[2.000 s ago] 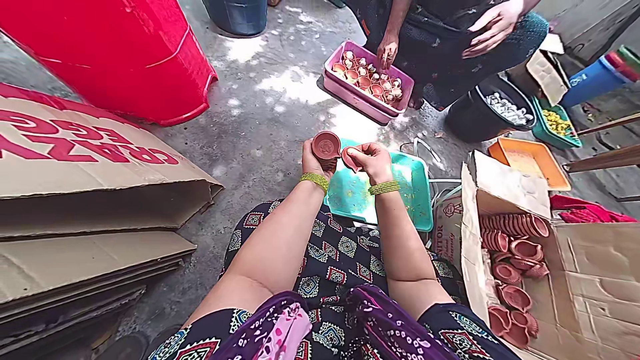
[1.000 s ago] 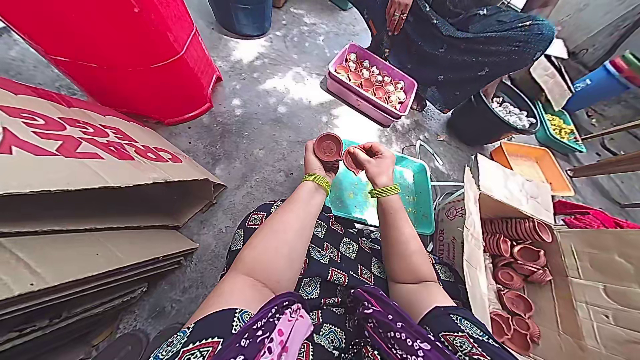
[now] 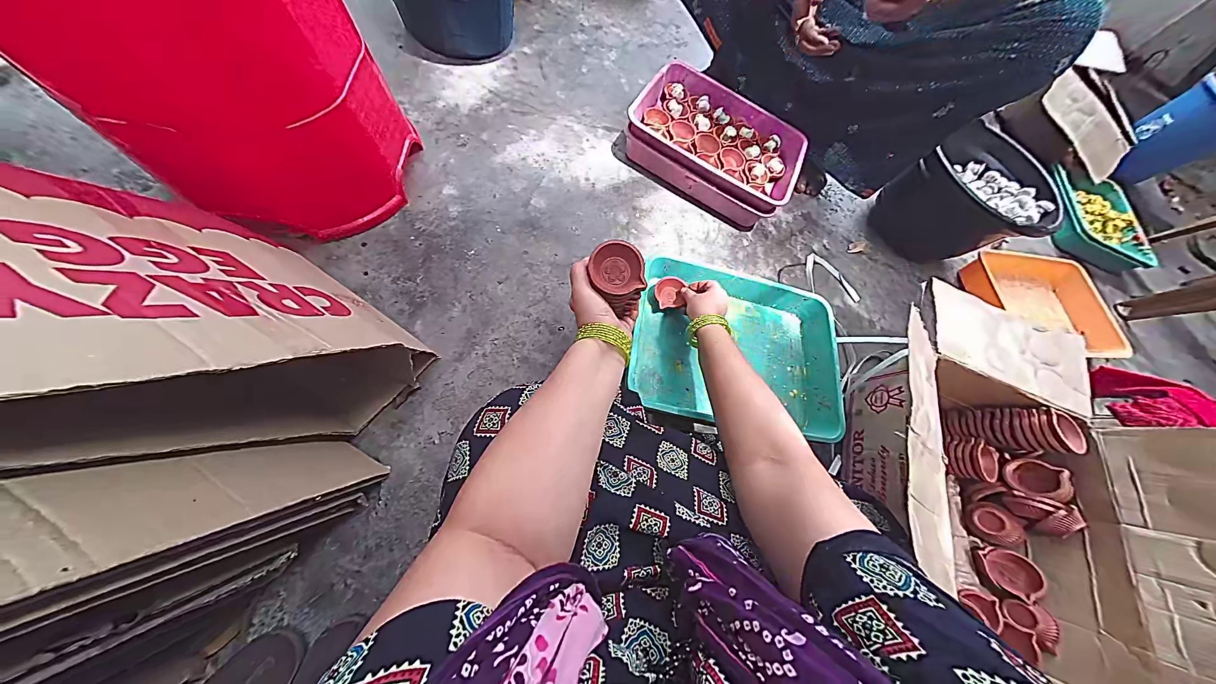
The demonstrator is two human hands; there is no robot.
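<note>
In my left hand (image 3: 597, 296) rests a round clay diya (image 3: 617, 268) with a pattern pressed in its base; reddish clay also shows below it in the palm. My right hand (image 3: 705, 300) pinches a smaller clay diya (image 3: 669, 293) just to the right, over the left edge of a turquoise plastic tray (image 3: 832, 380). Stacked and loose clay diyas (image 3: 1011, 574) lie in an open cardboard box (image 3: 936, 475) at the right. Beyond the tray stands a pink plastic tub (image 3: 689, 171) with small clay diyas, many with white tufts in them.
A person (image 3: 883, 85) sits behind the tub. Near them stand a black bucket (image 3: 912, 209) of white pieces, a green crate (image 3: 1102, 249) with yellow bits and an orange tray (image 3: 1107, 318). Flattened cartons (image 3: 190, 513) and a red plastic object (image 3: 237, 104) occupy the left.
The other person's hand was in the pink tub two seconds ago and has moved back from it. My hands stay nearly in place with their diyas.
</note>
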